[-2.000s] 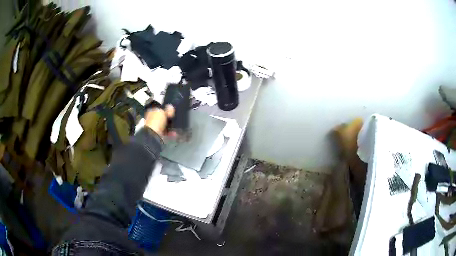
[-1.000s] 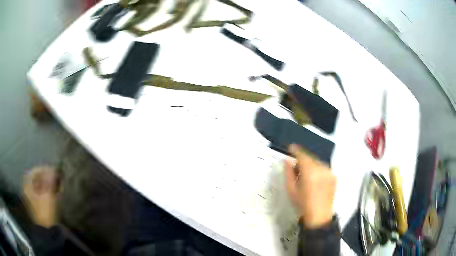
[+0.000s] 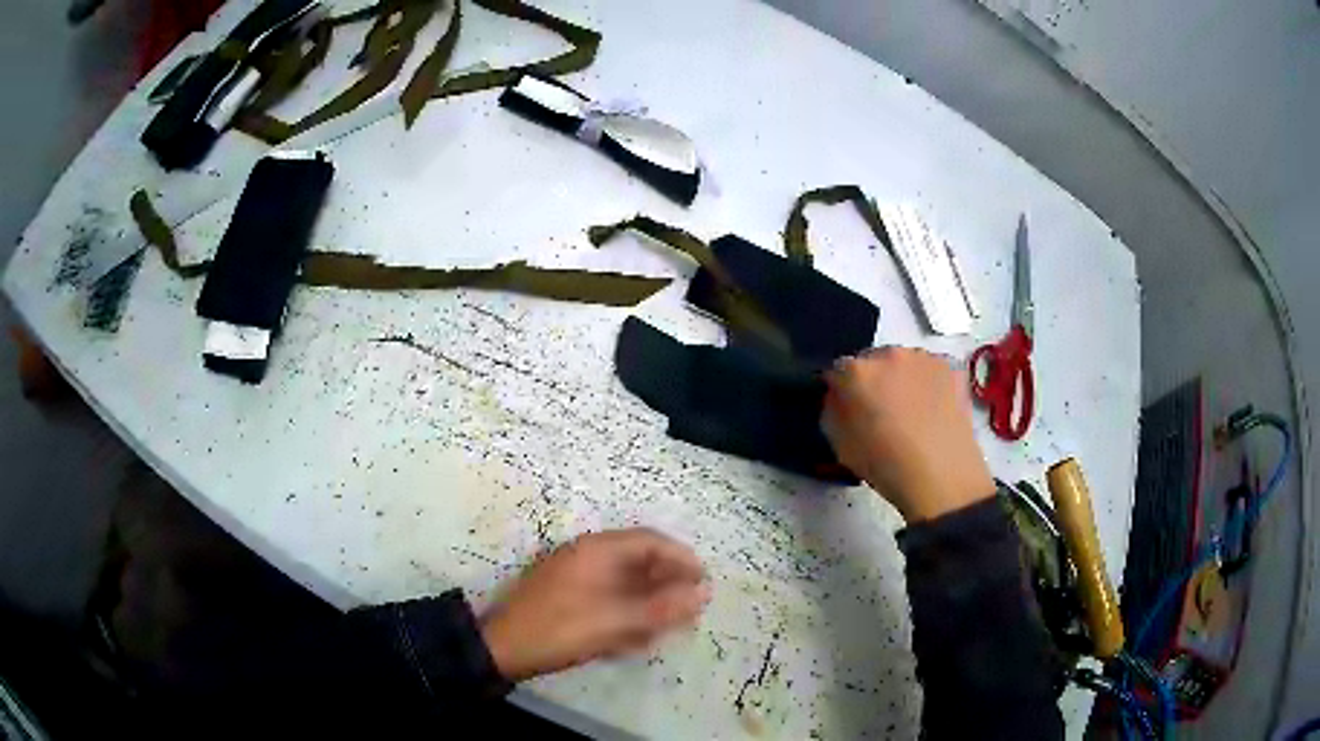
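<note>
The shaped cut pieces (image 3: 724, 391), a dark green-black pile with a curved left end, lie flat in the middle right of the table. My right hand (image 3: 905, 427) is at their right end, fingers curled and pinching the cloth there; the fingertips are partly hidden. My left hand (image 3: 597, 601) is blurred and empty over the front of the table, fingers loosely bent, not touching the pieces. Stacked black cut pieces (image 3: 804, 304) lie just behind, with an olive strip across them.
Red-handled scissors (image 3: 1003, 384) and a white card (image 3: 927, 268) lie at right. The iron's wooden handle (image 3: 1086, 557) is at the right front, with blue hoses. A long black bundle (image 3: 268, 239), tie strips (image 3: 485, 278) and a tied bundle (image 3: 608, 138) lie left and far.
The view has swung from the side table back to the white table. My left hand has come from beyond the table's left edge to over its front. My right hand has stayed at the shaped pieces.
</note>
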